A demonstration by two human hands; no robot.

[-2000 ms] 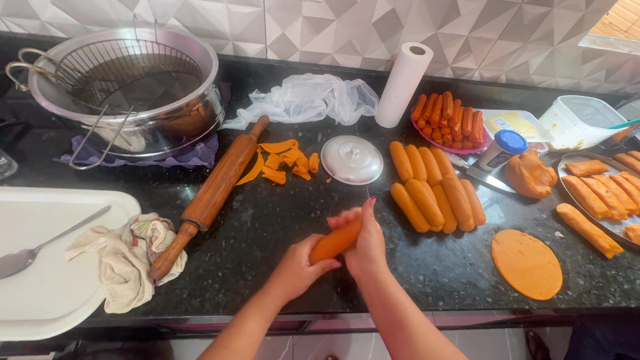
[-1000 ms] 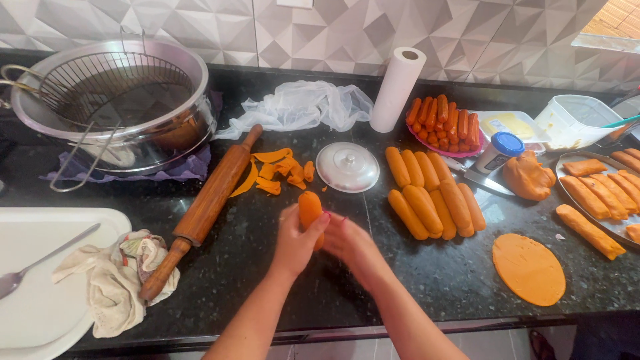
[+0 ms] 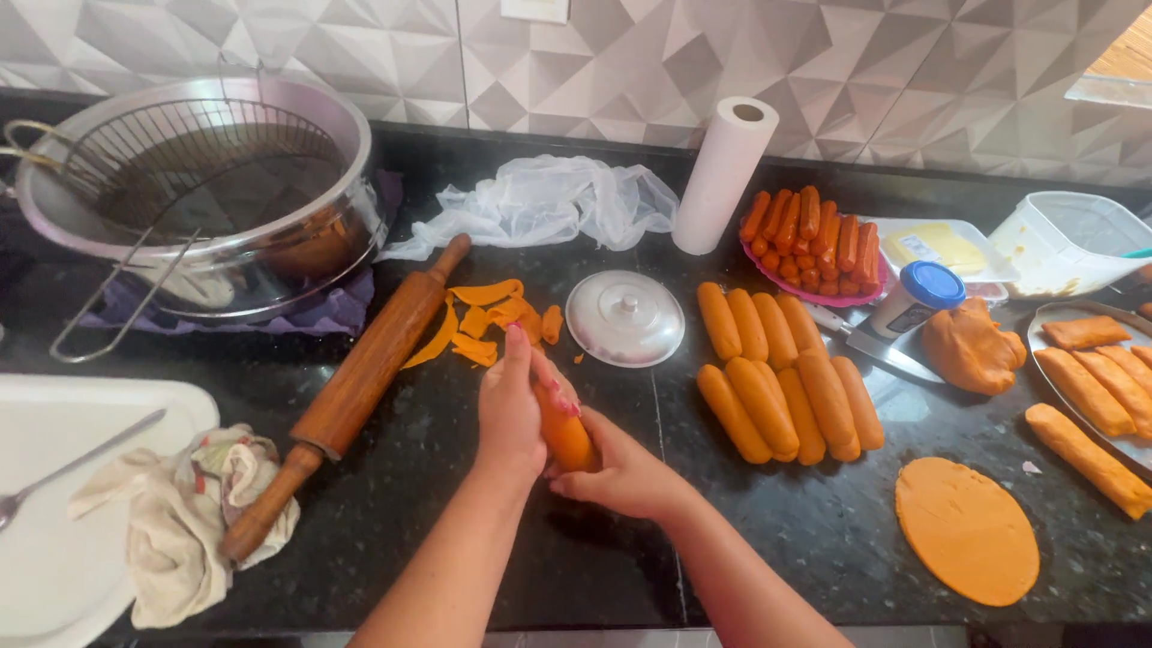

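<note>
Between my two palms lies an orange dough roll (image 3: 565, 436), above the dark counter. My left hand (image 3: 513, 409) is upright along its left side, and my right hand (image 3: 621, 468) curls around its lower right end. Just behind are orange dough scraps (image 3: 486, 315) and a round metal lid (image 3: 625, 318). To the right, several smooth dough rolls (image 3: 783, 378) lie in two rows. A flat dough oval (image 3: 967, 531) rests near the counter's front edge. A wooden rolling pin (image 3: 369, 364) slants at the left, its handle on a cloth (image 3: 171, 531).
A metal pot (image 3: 333, 225) with a wire basket stands back left, a white tray (image 3: 193, 405) before it. Farther back are crumpled plastic (image 3: 567, 202), a paper towel roll (image 3: 724, 175) and sausages (image 3: 810, 243). A knife (image 3: 886, 354), dough lump (image 3: 972, 346) and plate (image 3: 1044, 319) are at right.
My hands have shifted their hold around the dough roll; the left palm now stands upright beside it, and the right hand is lower. The things on the counter appear unmoved.
</note>
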